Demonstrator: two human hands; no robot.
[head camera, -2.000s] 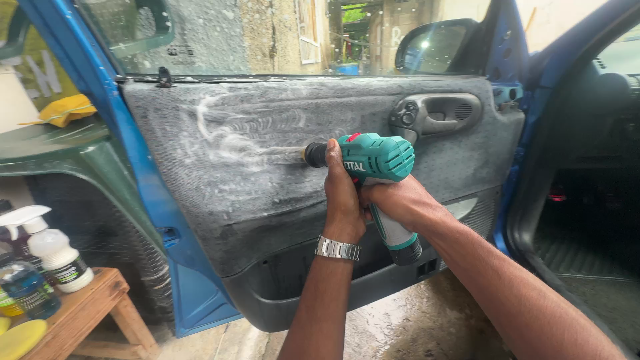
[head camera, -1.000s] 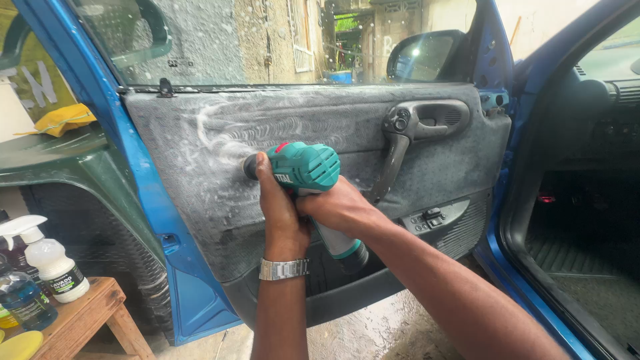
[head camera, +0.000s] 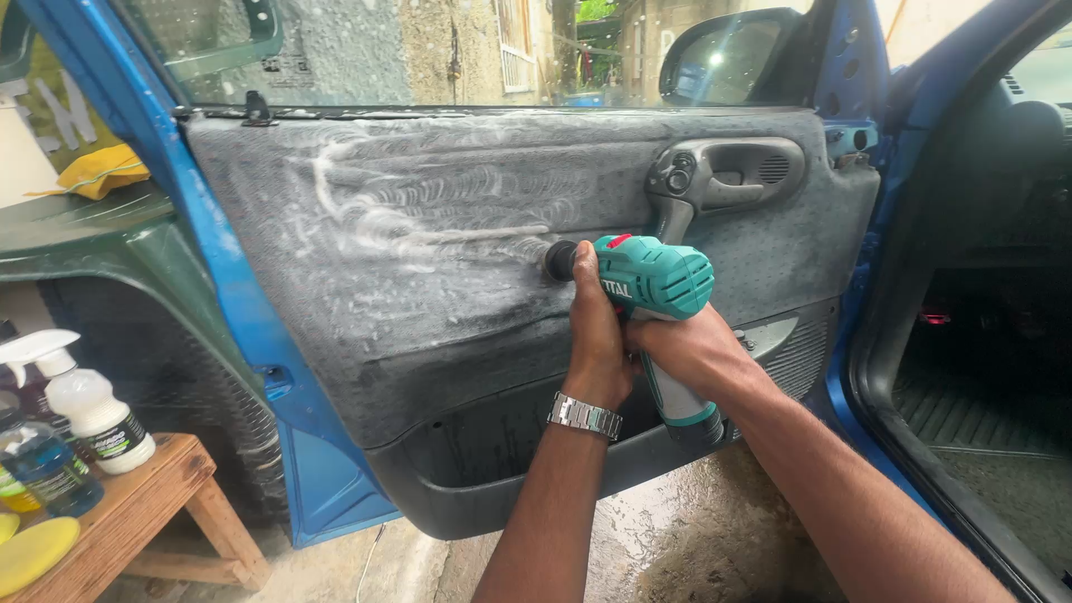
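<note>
A teal and grey cordless drill is held in both hands against the fabric door panel of a blue car. My right hand wraps the drill's grip, while my left hand, with a metal watch at its wrist, steadies the front of the drill body near the chuck. The dark round attachment at the drill's front meets the panel below and left of the inner door handle; its working face is partly hidden. White foam streaks the grey fabric to its left.
A wooden bench at the lower left bears a white spray bottle, a bottle of blue liquid and a yellow round pad. Behind is a green plastic surface with a yellow cloth. The door pocket lies below the drill.
Between one second ago and now, both hands have carried the drill rightward across the panel, after an earlier shift to the left. Both hands have kept hold of it.
</note>
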